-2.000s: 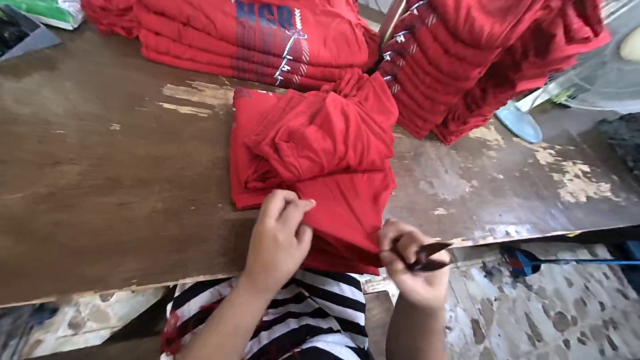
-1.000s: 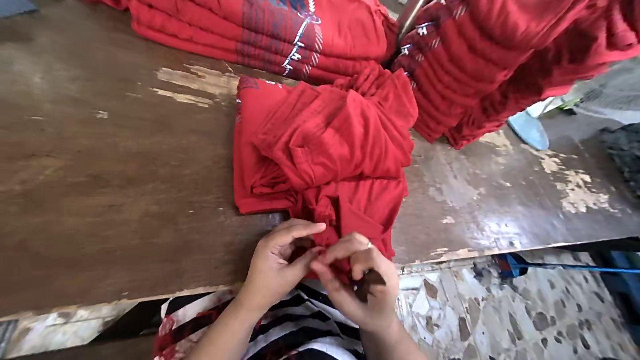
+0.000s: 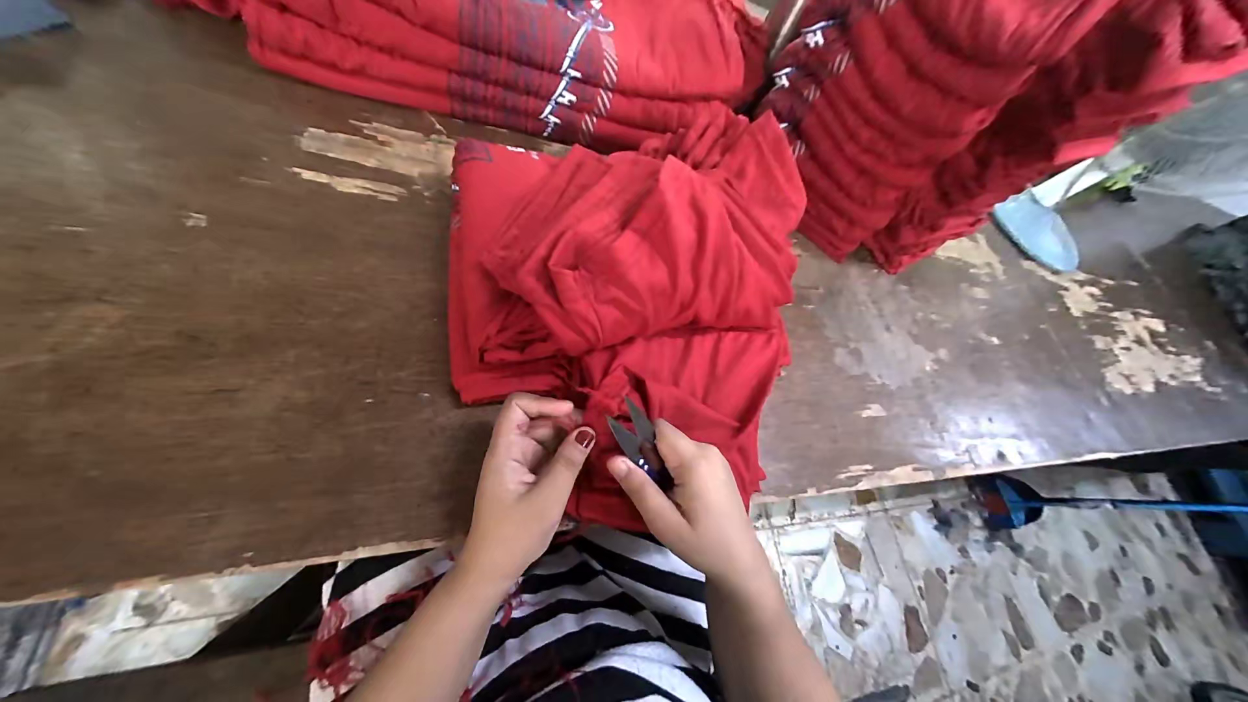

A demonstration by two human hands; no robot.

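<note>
A red fabric garment [image 3: 643, 253] lies bunched on a folded red garment [image 3: 478, 341] and hangs over the table's front edge. My right hand [image 3: 687, 492] holds small thread snips [image 3: 634, 439], their two blades apart and pointing up and left beside a gathered part of the cloth. Just left of the blades, my left hand [image 3: 531, 458] pinches the edge of the red fabric between thumb and fingers. Loose red threads [image 3: 336, 648] lie on the black-and-white striped cloth over my lap [image 3: 585, 624].
Stacks of folded red printed garments [image 3: 507, 58] stand at the back, with another tall stack [image 3: 907, 117] at the right. A light-blue oval object [image 3: 1035, 231] lies beyond it. The wooden table [image 3: 234, 390] has worn patches. A blue-handled tool [image 3: 1014, 502] is by the stone-patterned floor.
My hands came together at the cloth's lower edge, then moved slightly apart. The snips, pointing right in my right hand two seconds ago, now point toward the fabric.
</note>
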